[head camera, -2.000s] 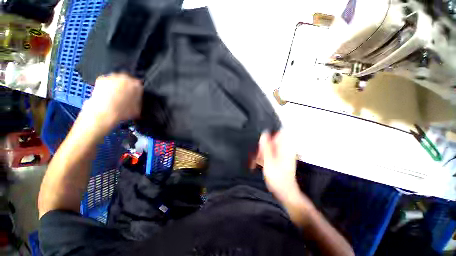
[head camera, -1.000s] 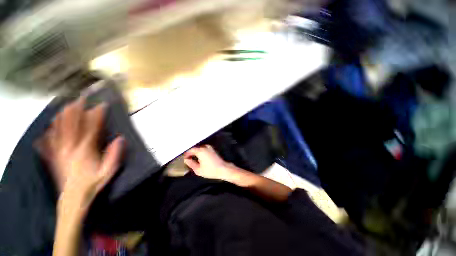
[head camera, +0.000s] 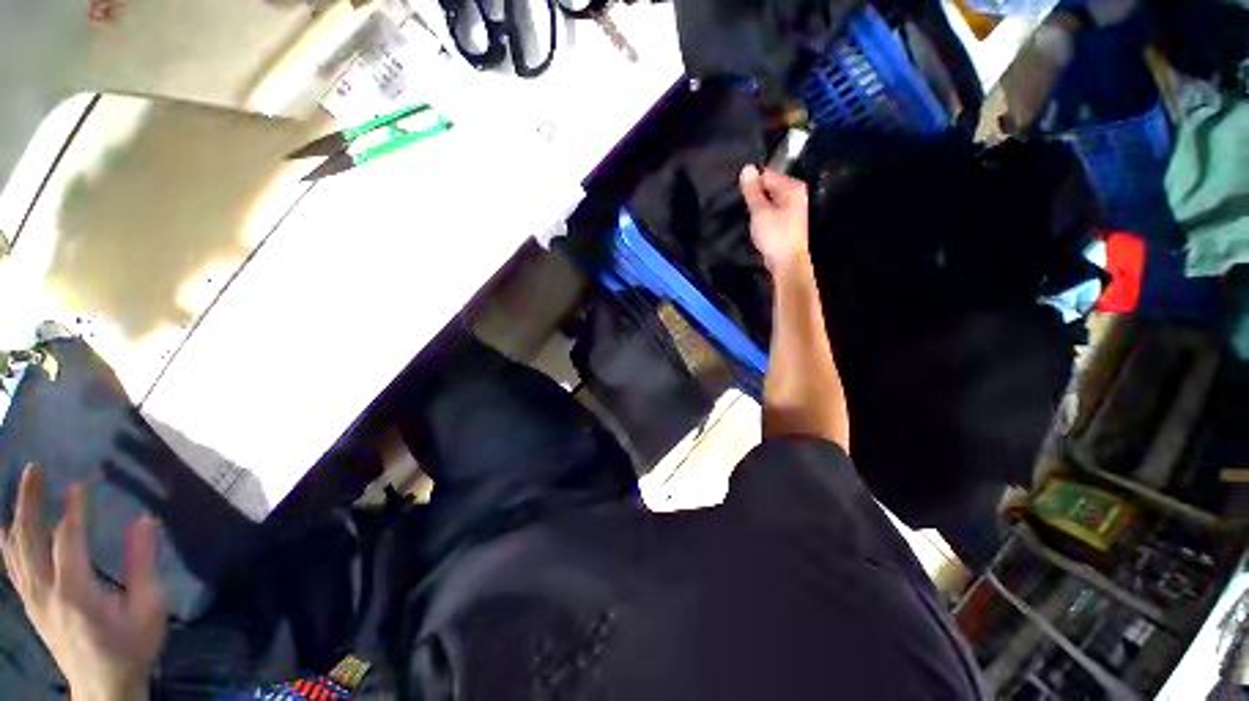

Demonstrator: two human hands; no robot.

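My left hand (head camera: pixel 89 589) is at the lower left, fingers spread, palm down over the black cloth (head camera: pixel 82 411), which lies over the left end of the white table (head camera: pixel 370 274). My right hand (head camera: pixel 778 217) is stretched forward past the table's right side. Its fingers are closed at the edge of a black cut piece (head camera: pixel 692 178) over a blue basket (head camera: pixel 685 295). The fingertips against the dark cloth are hard to make out. Part of the metal presser foot area (head camera: pixel 30 359) shows at the left edge.
Green-handled snips (head camera: pixel 397 130) and black-handled scissors (head camera: pixel 514 30) lie on the table, with a white printed paper (head camera: pixel 384 69) beside them. A large black cloth heap (head camera: pixel 931 329) stands right of my right arm. Another blue basket (head camera: pixel 877 75) is behind. A metal rack (head camera: pixel 1096 548) is at lower right.
The view has swung right. My right hand has moved from the table's front edge out to the black pieces at the basket. My left hand stays spread over the cloth.
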